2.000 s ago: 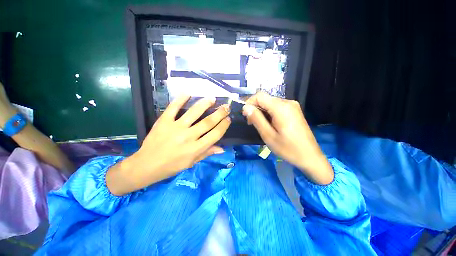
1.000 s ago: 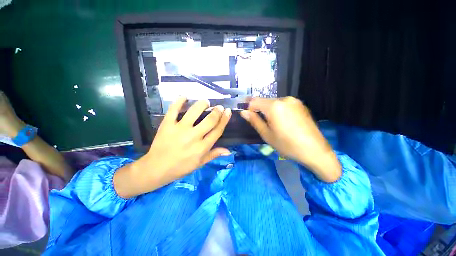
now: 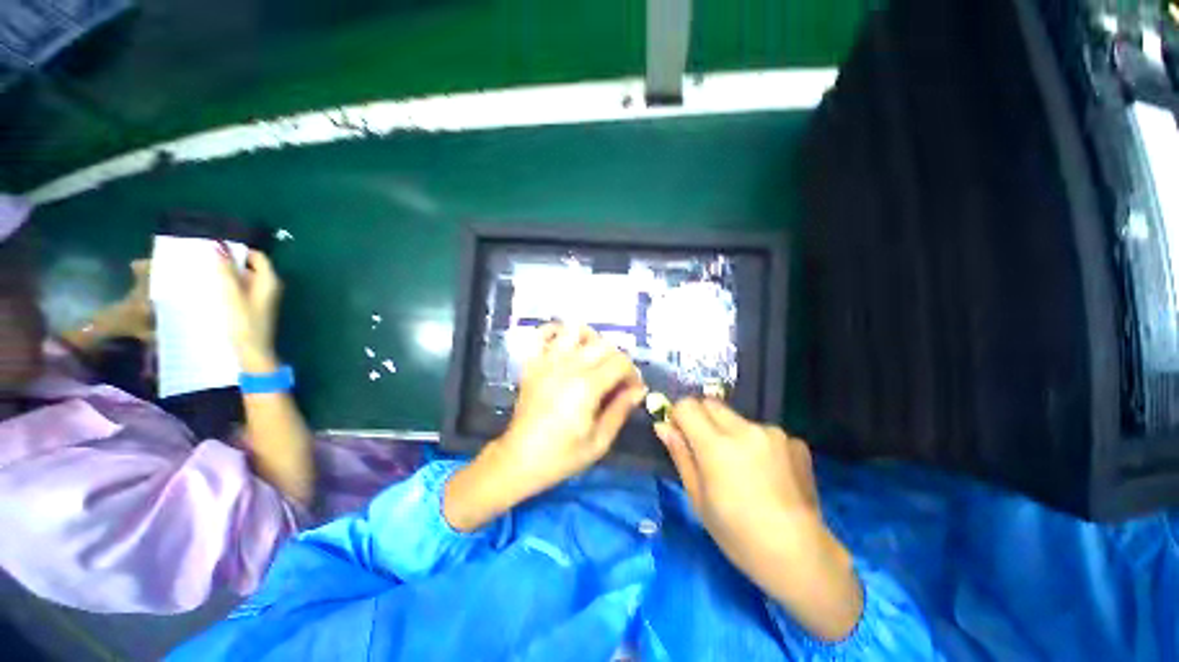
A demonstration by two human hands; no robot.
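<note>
The opened device [image 3: 609, 314], with bright white panels, lies in a black foam tray [image 3: 775, 310]. My left hand [image 3: 564, 395] is over the device's near edge, fingers bent, thumb and fingertip close together. My right hand [image 3: 750, 485] is just right of it, over the tray's near rim, fingertips closed on a small pale-yellow piece [image 3: 657, 405] with a dark part. The piece lies between my two hands; whether my left fingertips also hold it I cannot tell. My hands hide the device's near edge.
A neighbour in a pinkish-purple smock [image 3: 129, 504] holds a white sheet [image 3: 194, 314] at left. White scraps [image 3: 378, 362] lie on the green mat. A tall black tray stack [image 3: 957, 259] stands at right, with another device [image 3: 1160, 168] beyond it.
The view has tilted up and now shows the neighbour's sheet and the bench's far edge. My hands have come closer together, and the pale-yellow piece now shows between them.
</note>
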